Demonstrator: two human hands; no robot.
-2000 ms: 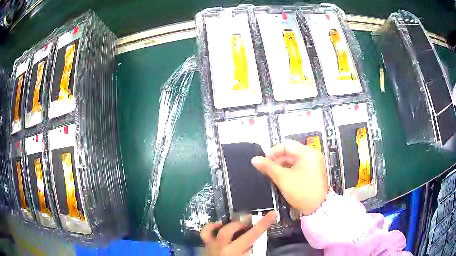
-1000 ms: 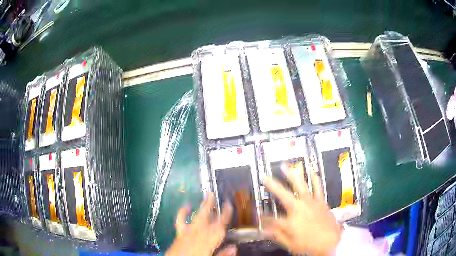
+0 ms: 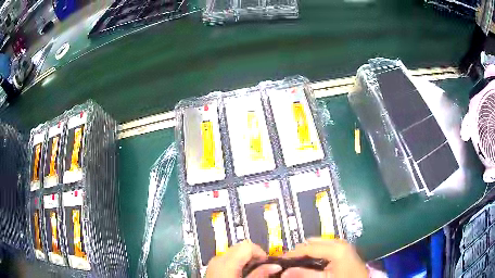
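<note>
A clear blister tray [image 3: 233,181] holds display modules in two rows of three. The upper-row modules [image 3: 204,144] have white or silvery backs with yellow-orange strips and no black sheet. The lower-row modules [image 3: 266,220] each show a black area beside the orange strip. My left hand [image 3: 234,261] and my right hand [image 3: 334,261] are close together over the tray's near edge, cut off by the bottom of the picture. Their fingers are closed on a dark, thin thing [image 3: 309,263], seen nearly edge-on; its full shape is hidden.
A stack of loaded trays [image 3: 103,184] stands left. Crumpled clear film [image 3: 157,190] lies beside the work tray. Right are a small yellow strip [image 3: 357,140], black sheets [image 3: 404,98] on a clear holder and a pink fan [image 3: 486,122]. Clear trays [image 3: 249,11] lie across the bench.
My hands were apart with fingers spread; they are now together on the dark thing. The lower-left module's orange strip, covered by black two seconds ago, shows. The view has shifted up and right.
</note>
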